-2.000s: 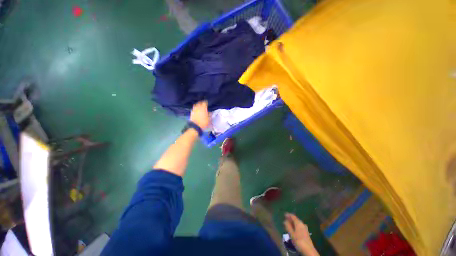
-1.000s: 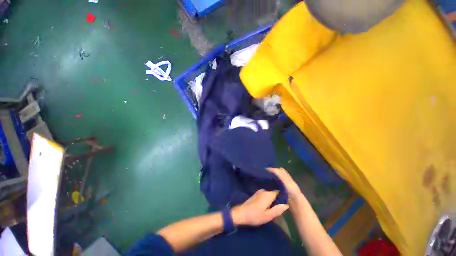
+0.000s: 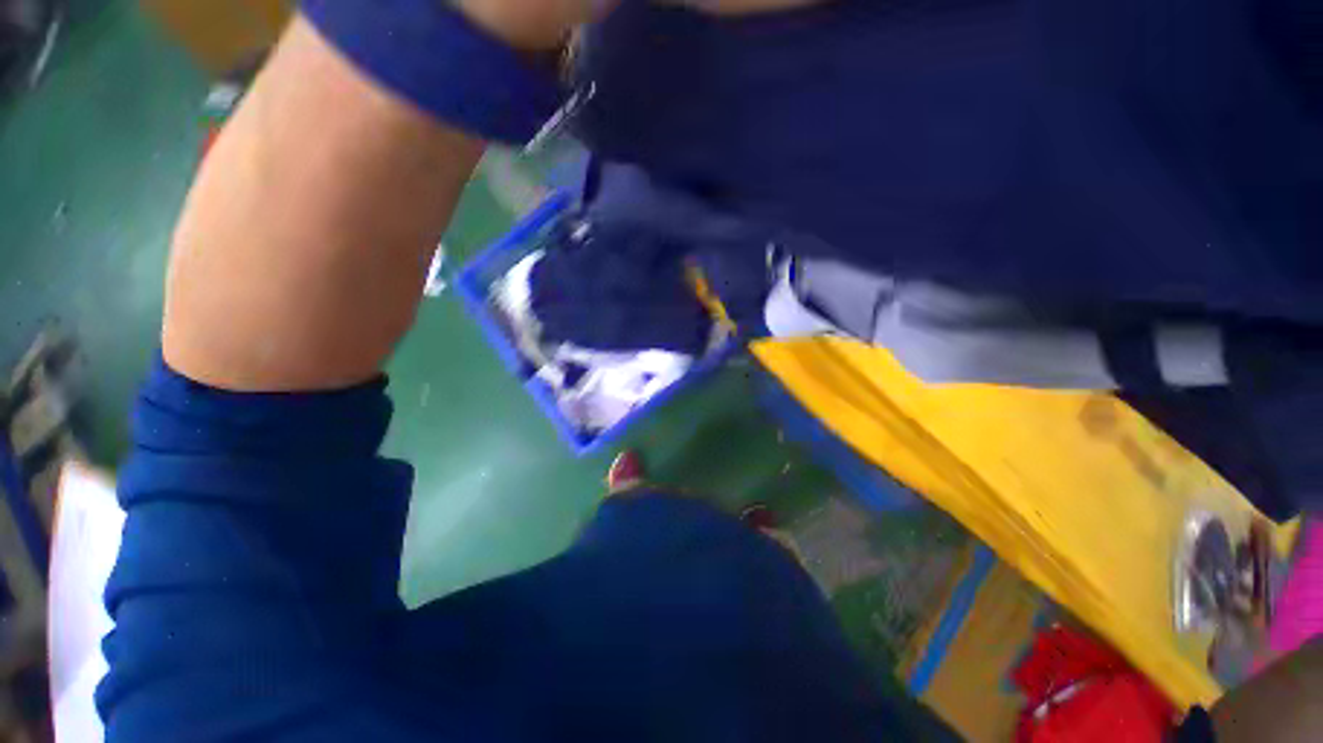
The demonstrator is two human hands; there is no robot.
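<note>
A navy jacket (image 3: 987, 160) is held up close to the camera across the top and right, above the yellow table. Its pale inside and narrow navy bands show along its lower edge. My left hand (image 3: 544, 18) is at the top edge, mostly cut off, at the jacket's upper left corner. A strip of skin shows along the cloth there, and the hand appears closed on it. My left forearm with a navy wristband rises at the left. My right hand is not visible. A blurred brownish shape at the bottom right corner may be my right arm.
A blue crate (image 3: 520, 349) with navy and white cloth stands on the green floor. The yellow table cover (image 3: 1016, 479) runs diagonally at right, with a shiny metal object (image 3: 1207, 573) near its edge. Red cloth (image 3: 1088, 690), cardboard and pink cloth are at lower right.
The jacket has come up from between my hands over the crate and now spreads over the table. My left arm has risen to the top edge. My right hand has left view.
</note>
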